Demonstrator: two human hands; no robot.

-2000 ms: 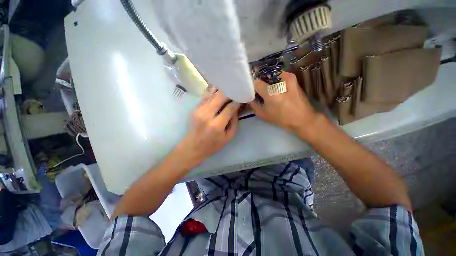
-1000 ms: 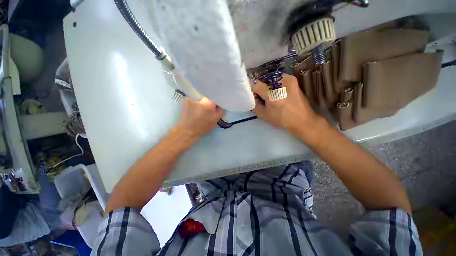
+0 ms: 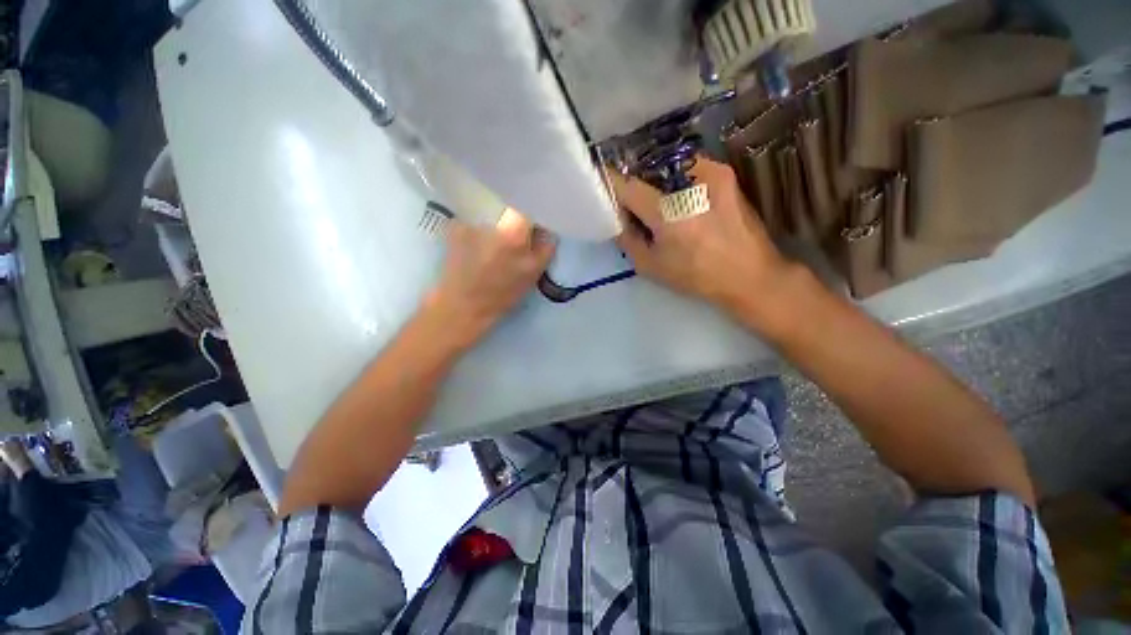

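The white head of a sewing machine reaches over the pale table and hides the needle area. My left hand is left of the needle area, fingers curled by the lamp tip; what it holds, if anything, is hidden. My right hand is right of the machine head, under the ribbed cream knob, its fingertips hidden. The dark outline of the bed plate shows between the hands. No cut piece is visible between them. A stack of brown cut pieces lies to the right.
A gooseneck lamp bends down left of the head. A larger ribbed knob is at the top. A white tub with cloth stands on the lower left. Part of another person shows at the left edge.
Over two seconds, my left hand has moved left, away from my right hand, and the bed plate outline is uncovered. My right hand stays by the needle area. The view has shifted slightly.
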